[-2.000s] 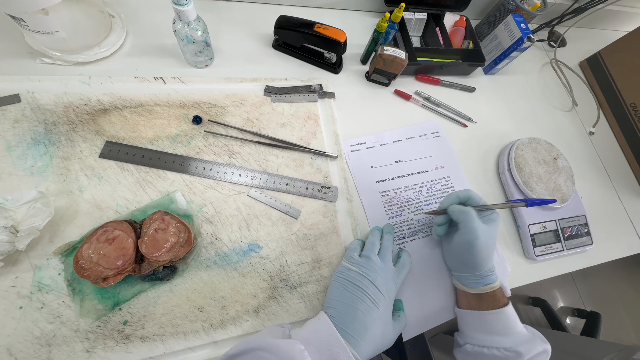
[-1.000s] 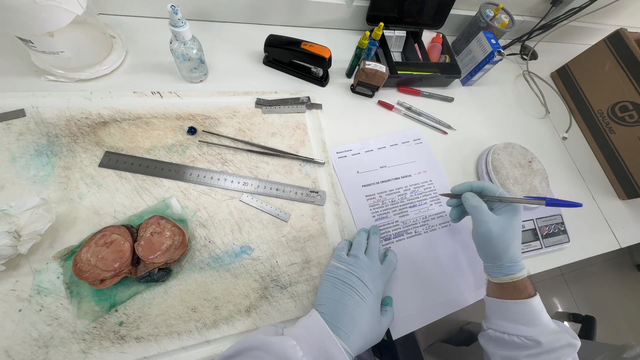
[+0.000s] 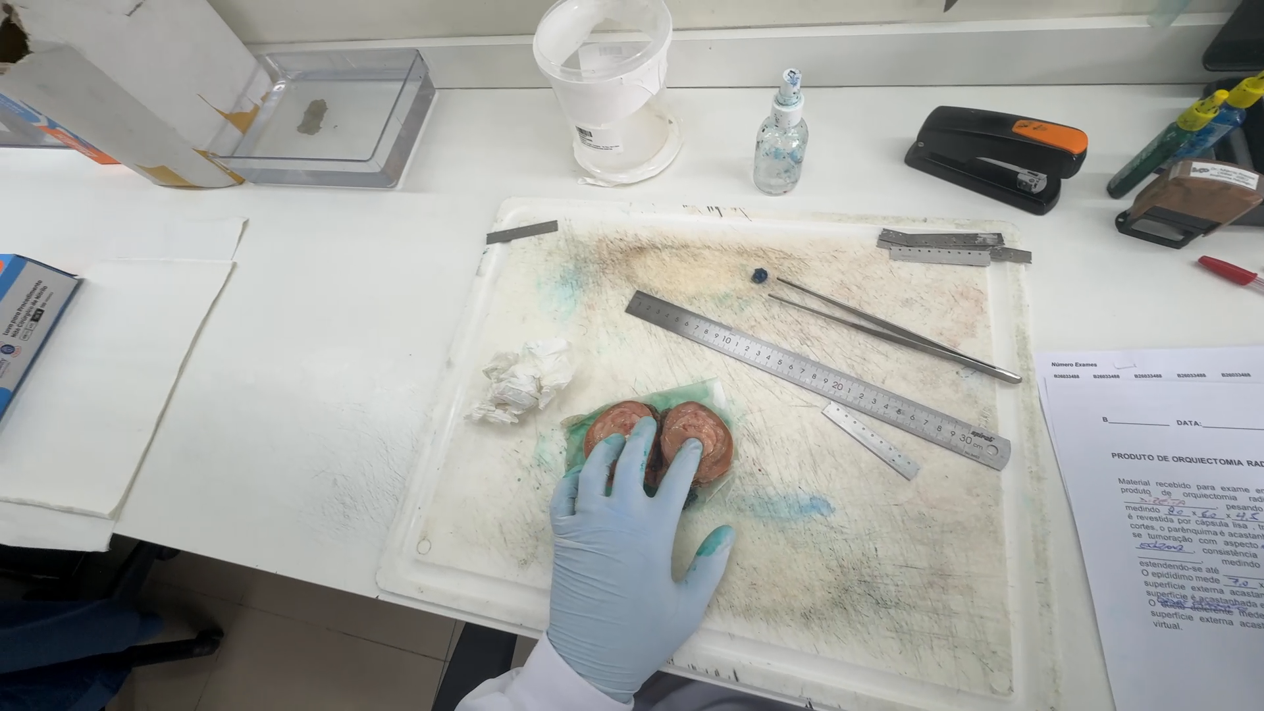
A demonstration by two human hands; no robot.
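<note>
My left hand (image 3: 632,553), in a light blue glove with green stains on the thumb, rests its fingertips on a sectioned tissue specimen (image 3: 699,434). Two rounded brown-pink cut faces lie side by side on green-stained gauze or paper (image 3: 713,395), on a stained white cutting board (image 3: 889,602). Whether the fingers grip the tissue or only touch it is unclear. Above and right of the specimen lie a long steel ruler (image 3: 810,375), a short ruler (image 3: 869,440) and metal tweezers (image 3: 899,336), with a small dark blue piece (image 3: 759,276) by their tips. My right hand is out of view.
Crumpled white paper (image 3: 523,380) lies left of the specimen. Behind the board stand a plastic bucket (image 3: 607,99), a spray bottle (image 3: 780,143) and a black stapler (image 3: 997,158). A printed form (image 3: 1165,405) lies at right; a clear tray (image 3: 336,118) and a cardboard box (image 3: 138,89) are back left.
My left hand has moved from the form onto the specimen. My right hand, earlier holding a blue-capped pen over the form, has gone out of view. The view has swung left.
</note>
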